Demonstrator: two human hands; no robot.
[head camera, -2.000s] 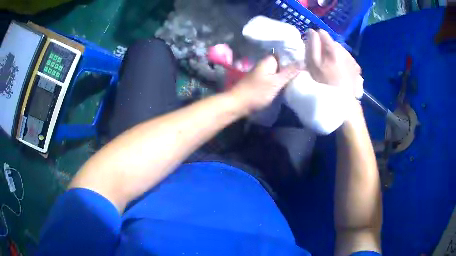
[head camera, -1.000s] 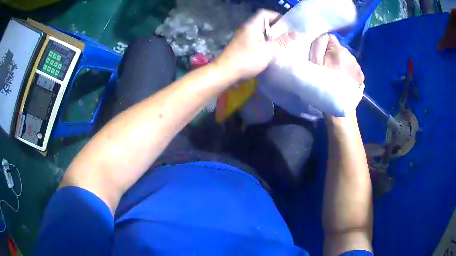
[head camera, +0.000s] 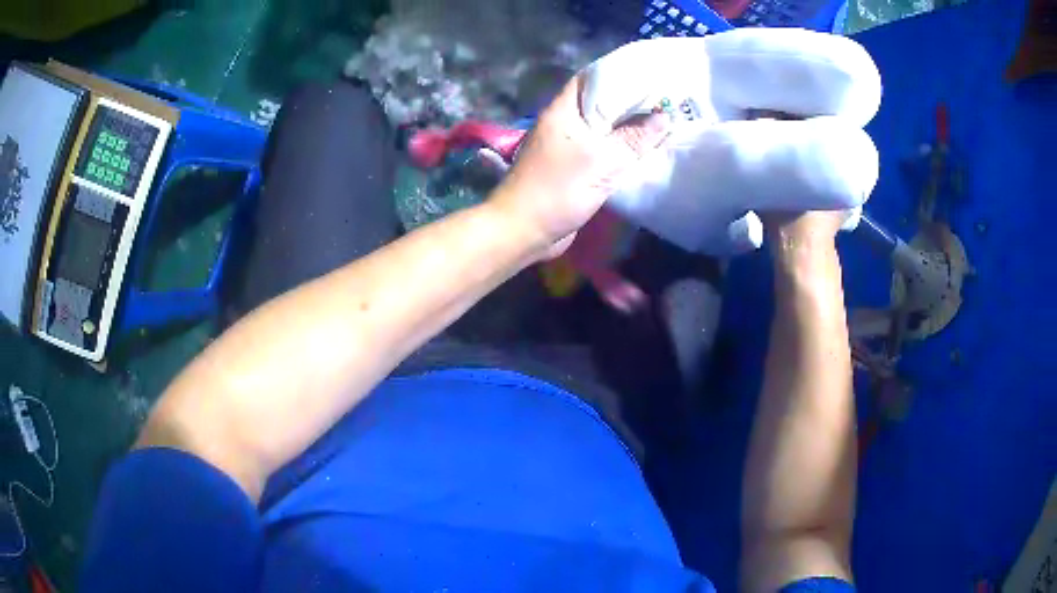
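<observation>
A white plush toy (head camera: 742, 151) is held above my lap, its two rounded limbs side by side and pointing right. Pink parts (head camera: 446, 144) hang out at its left, with pink and a little yellow below. My left hand (head camera: 574, 162) grips the toy's left end. My right hand (head camera: 811, 222) is mostly hidden under the toy; only the wrist and a little of the hand show. The metal filling tube (head camera: 883, 236) comes from its round mount (head camera: 931, 282) and its tip is hidden behind the toy.
A digital scale (head camera: 87, 220) sits on a blue stool (head camera: 214, 232) at the left. Loose fibre (head camera: 406, 75) lies on the green floor ahead. A blue basket (head camera: 684, 17) stands at the top. A blue panel (head camera: 997, 382) fills the right side.
The white toy has come out broader and rounder, with both limbs now lying rightward over my right hand. My left hand has moved slightly down. Pink parts now stick out at the left.
</observation>
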